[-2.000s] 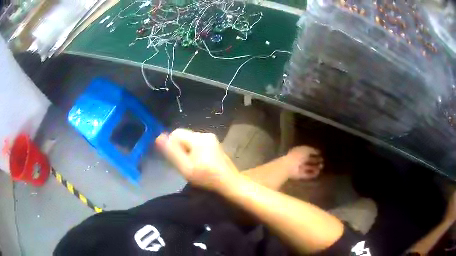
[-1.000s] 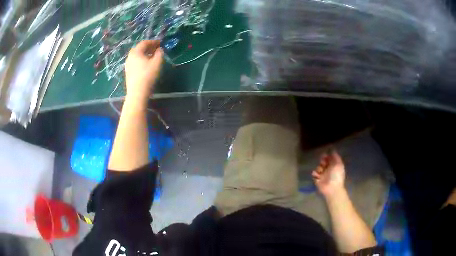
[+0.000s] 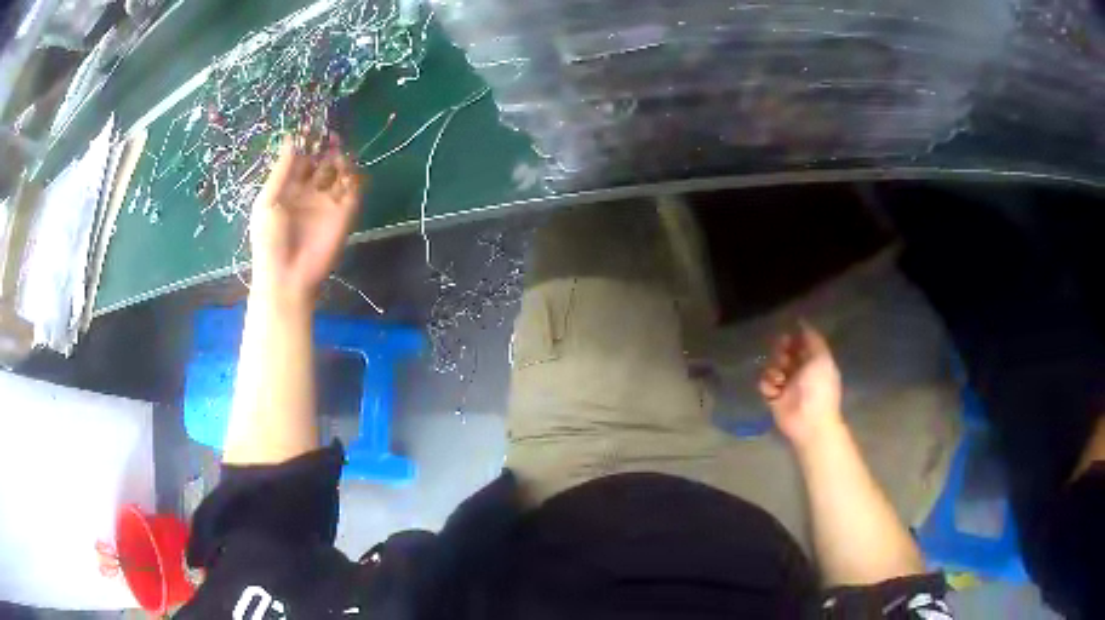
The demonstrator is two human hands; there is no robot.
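A tangle of thin pale leads with red and dark bits [image 3: 261, 115] lies on the green bench top [image 3: 448, 182]. A few white strands hang over the bench edge. My left hand [image 3: 305, 224] is at the near side of the tangle, palm turned up, fingers loosely bent and apart, with no part seen in it. My right hand [image 3: 802, 385] is over my lap at the right, fingers curled; whether it holds something small cannot be told. The clear tray stack [image 3: 751, 103] stands on the bench ahead and to the right, its layered side blurred.
A blue stool [image 3: 385, 400] stands below the bench at left, a red bin [image 3: 155, 557] at lower left. Papers or boards [image 3: 67, 242] stand at the far left. A brown open box [image 3: 788, 248] is under the bench. Another person's dark clothing [image 3: 1006, 351] is at right.
The view has swung. My left hand has moved to the tangle, then drawn slightly back toward the bench edge, its fingers looser. My right hand stays over my lap since a second ago.
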